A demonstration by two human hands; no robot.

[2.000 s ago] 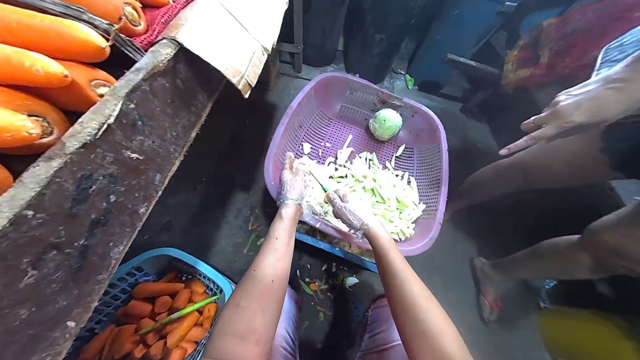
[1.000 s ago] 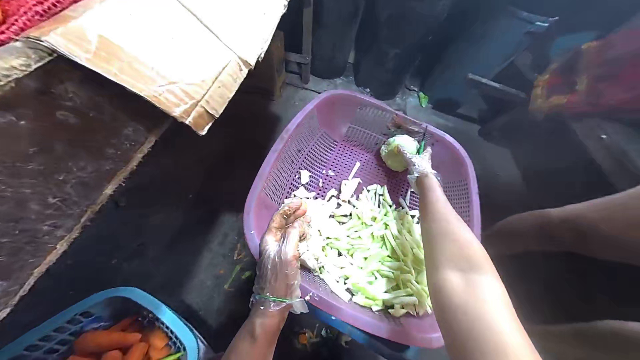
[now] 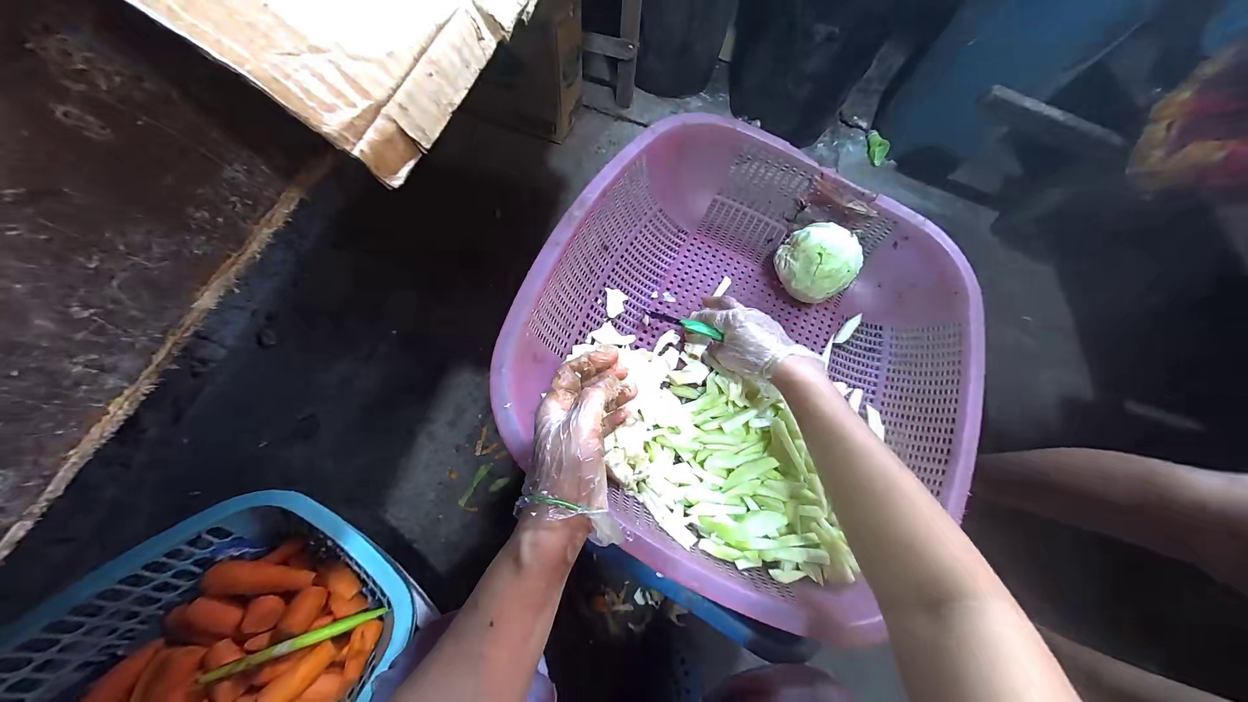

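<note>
A pink plastic basket (image 3: 546,283) holds a heap of cut pale green vegetable pieces (image 3: 751,468). At its far side rests a round, pale green cabbage (image 3: 819,261). My right hand (image 3: 749,339), in a clear plastic glove, grips a small knife with a green handle (image 3: 702,330); its dark blade points left above the pieces. My left hand (image 3: 575,429), also gloved and banded at the wrist, is at the basket's left side, palm turned inward with fingers apart and slightly curled, holding nothing that I can see.
A blue plastic basket (image 3: 390,595) with carrots (image 3: 255,577) and a green stalk (image 3: 292,645) stands at lower left. Cardboard (image 3: 361,68) overhangs a worn brown board (image 3: 117,214) at upper left. Another person's bare legs (image 3: 1121,497) are at right. Dark containers stand behind.
My right hand, with the knife, has moved from beside the cabbage back left over the cut pieces. My left hand stays at the basket's left side. The other person's hand is out of view.
</note>
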